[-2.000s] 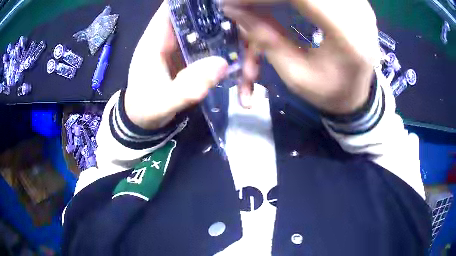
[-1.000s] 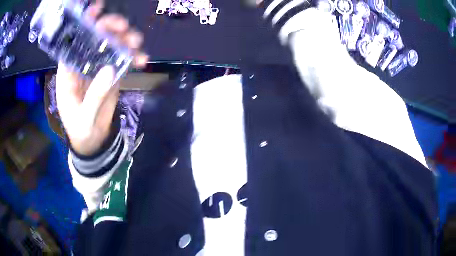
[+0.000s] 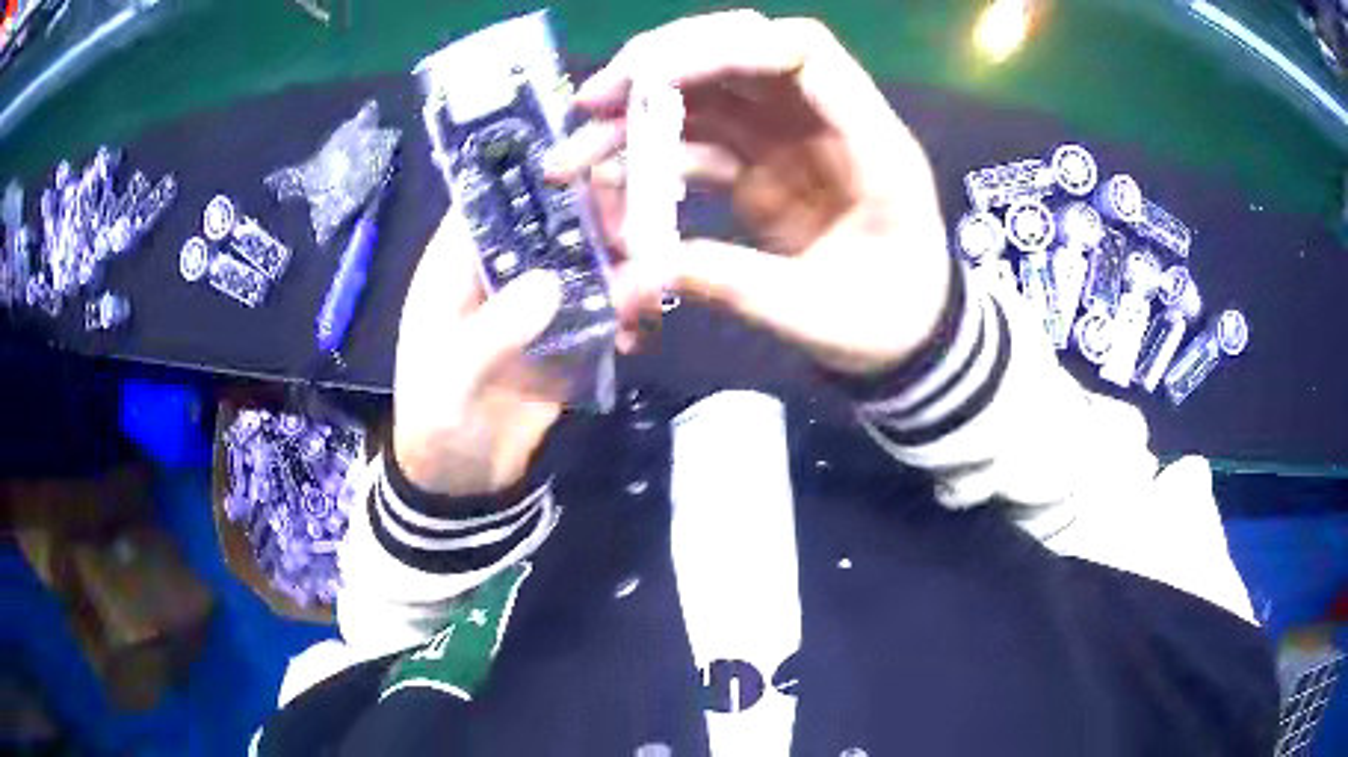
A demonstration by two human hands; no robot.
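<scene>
My left hand (image 3: 481,355) holds a clear housing (image 3: 518,192) with dark parts and small bright spots inside, tilted, its thumb on the lower part. My right hand (image 3: 828,222) is just right of it and grips a small pale-white piece (image 3: 654,185), held upright between thumb and fingers, probably an inner bracket. The piece is close beside the housing's right edge; whether they touch is hard to tell. Some fingertips of both hands overlap there.
Round-headed units (image 3: 1087,266) lie grouped at right. At left are a loose pile of pieces (image 3: 89,229), a pair of units (image 3: 237,252), a crumpled bag (image 3: 343,170) and a blue tool (image 3: 349,284). A parts carton (image 3: 222,473) stands below. A light glows on the green belt (image 3: 828,33).
My left hand has come back from the far left to the middle with the housing. My right hand, out of view one second ago, is back beside it with a pale piece.
</scene>
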